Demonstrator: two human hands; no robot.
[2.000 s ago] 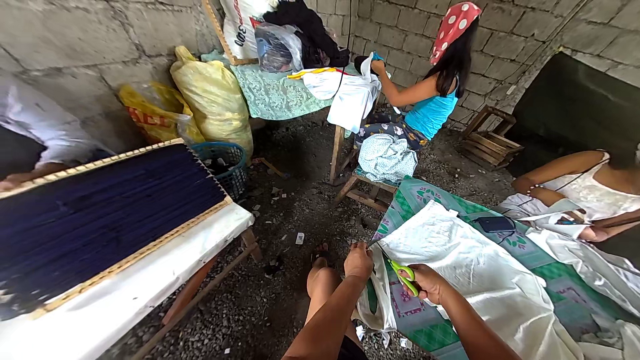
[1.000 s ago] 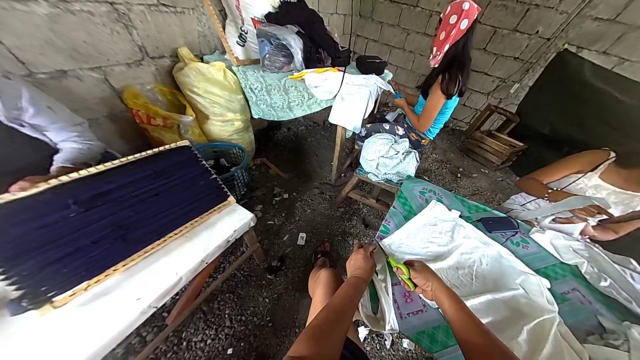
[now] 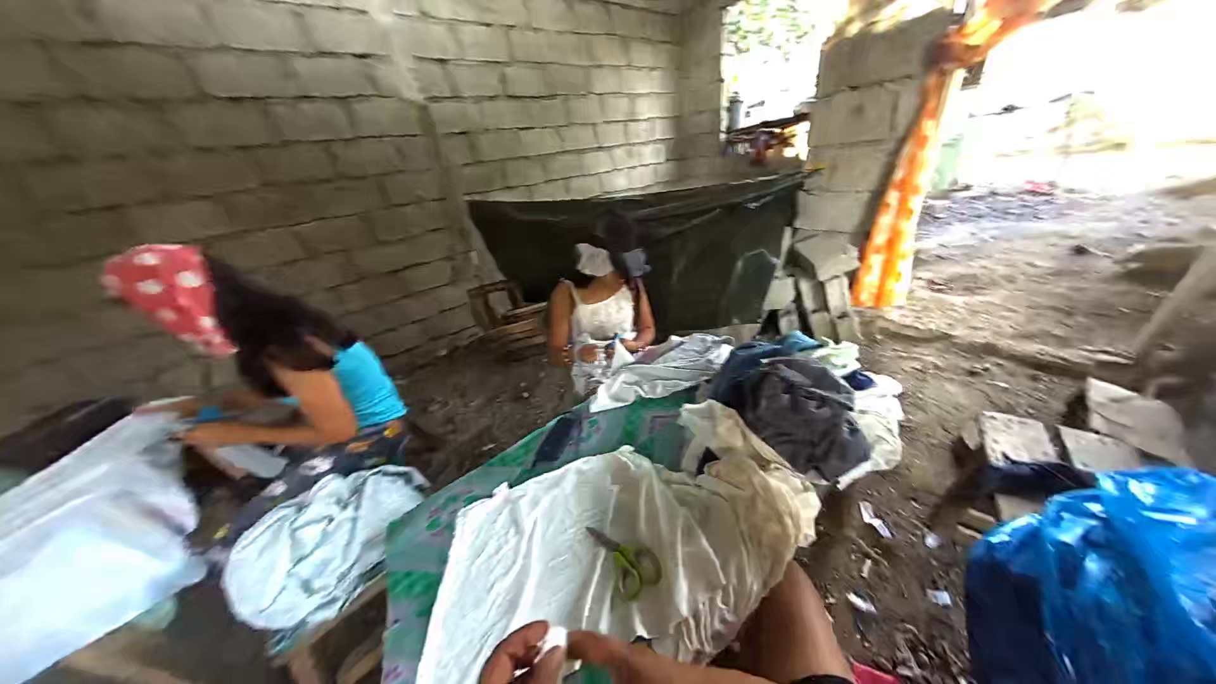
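Observation:
White cloth (image 3: 560, 532) is spread over the green patterned cover (image 3: 418, 560) of a table and hangs toward my lap. Scissors with green handles (image 3: 627, 562) lie on this cloth, touched by neither hand. At the bottom edge, my left hand (image 3: 524, 655) pinches a small white piece of fabric (image 3: 554, 641). Right beside it, my right hand (image 3: 603, 654) has its fingers at the same piece; whether they grip it is unclear.
A heap of dark and pale clothes (image 3: 803, 408) lies at the table's far right. One person (image 3: 608, 313) sits beyond the table, another person (image 3: 332, 380) at left near pale cloth (image 3: 323, 541). A blue plastic bag (image 3: 1102, 570) and concrete blocks (image 3: 1054, 442) stand at right.
The view has swung far to the right. The green scissors, earlier in my right hand at the cloth's edge, now lie on the white cloth. My hands are now together at a small white piece.

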